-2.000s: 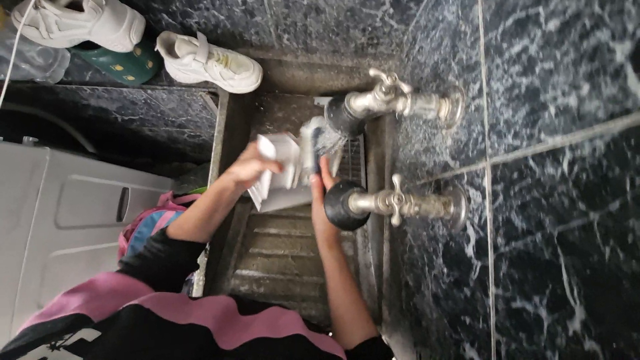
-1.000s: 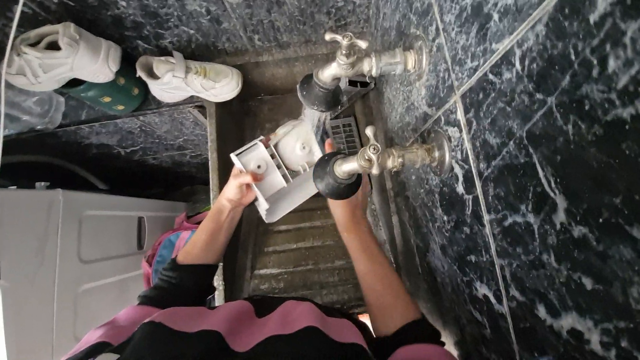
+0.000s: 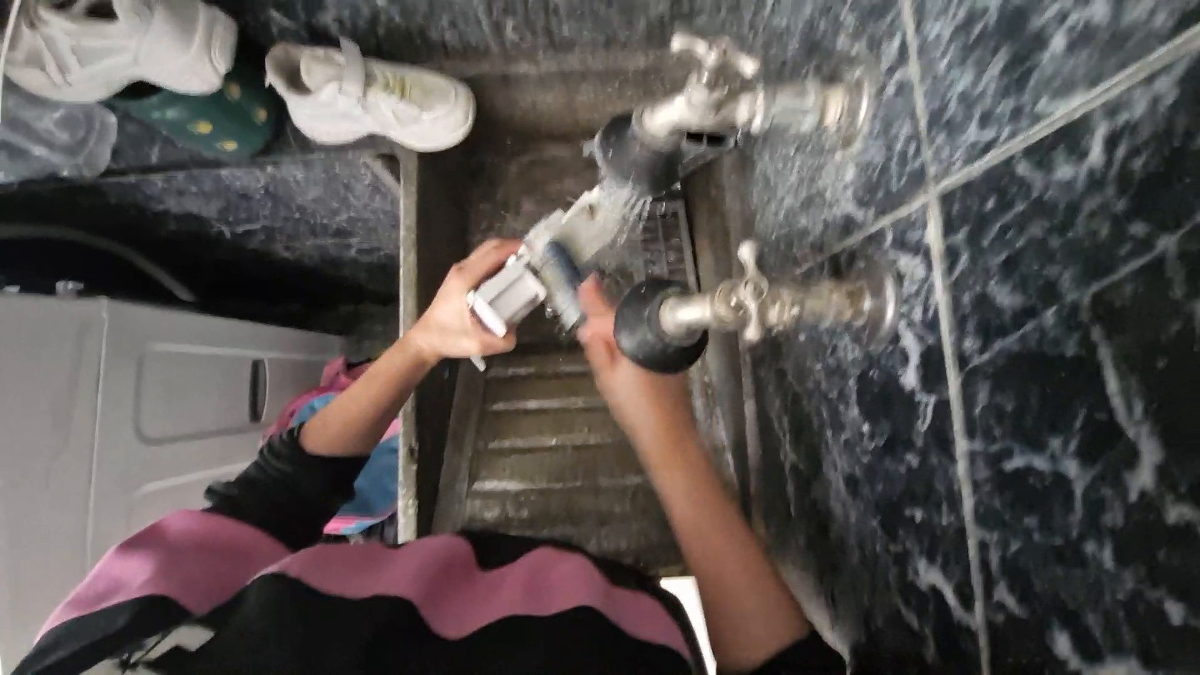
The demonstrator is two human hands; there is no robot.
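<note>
A white plastic tray with compartments [image 3: 509, 298] is tilted on its side over the stone sink [image 3: 409, 450], and my left hand [image 3: 466, 305] grips it from the left. Water from the upper tap [image 3: 703, 105] splashes at the tray's far end. Fingers of my right hand [image 3: 623, 361] are on a blurred grey-blue object [image 3: 562, 281], perhaps a brush, which lies against the tray. Beside that hand is the black rubber end of the lower tap [image 3: 660, 325].
A slotted dark grate or rack [image 3: 661, 234] lies in the sink beneath the taps. White shoes [image 3: 370, 97] and a green clog [image 3: 211, 117] stand on the upper left ledge. A white appliance [image 3: 178, 394] and a pink and blue bag or cloth [image 3: 370, 469] are at left. Tiled wall at right.
The tray has turned from lying with its compartments facing up to standing on its side. The grey-blue object now shows against it, with my right hand on it.
</note>
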